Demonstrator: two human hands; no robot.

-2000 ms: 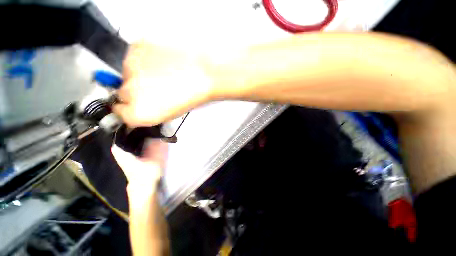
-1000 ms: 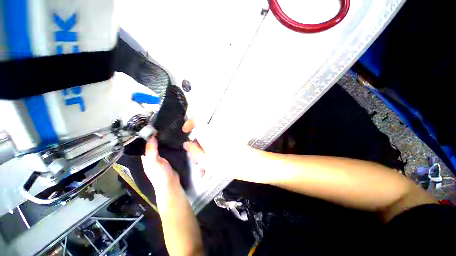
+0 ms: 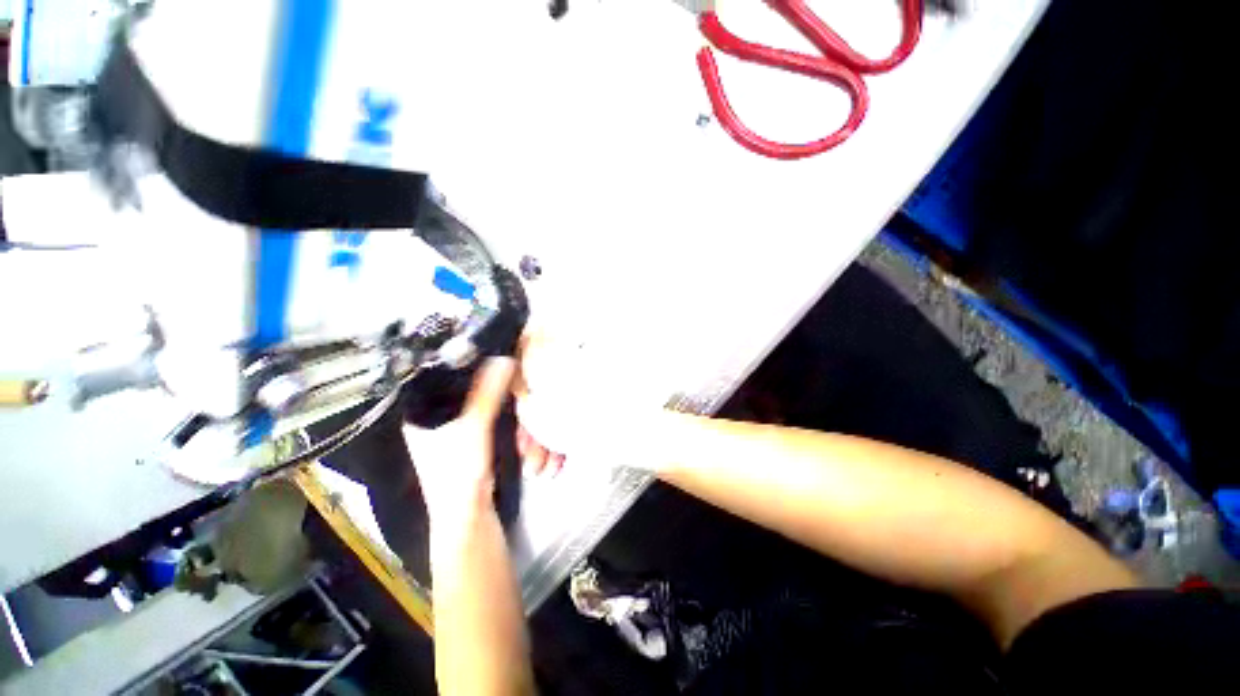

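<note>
The white sewing machine head (image 3: pixel 204 292) with blue stripe is at the left, blurred. A black elastic band (image 3: pixel 293 190) wraps round its arm and runs down to the needle area. Black fabric (image 3: pixel 456 388) lies at the needle end of the head. My left hand (image 3: pixel 462 442) is on this fabric, thumb and fingers close to the needle area. My right hand (image 3: pixel 564 394) is beside it on the right, overexposed against the white table, its fingertips at the fabric edge. The needle and presser foot cannot be made out.
Red-handled scissors (image 3: pixel 782 143) lie on the white table (image 3: pixel 653 258) at the top. The table's worn yellowish edge (image 3: pixel 367 544) is at the lower left. Dark cloth fills the area below the table. A metal frame (image 3: pixel 293 646) stands at the bottom left.
My right hand has come down from the machine head to beside my left hand. The view has shifted, so more of the red scissors and the machine arm shows.
</note>
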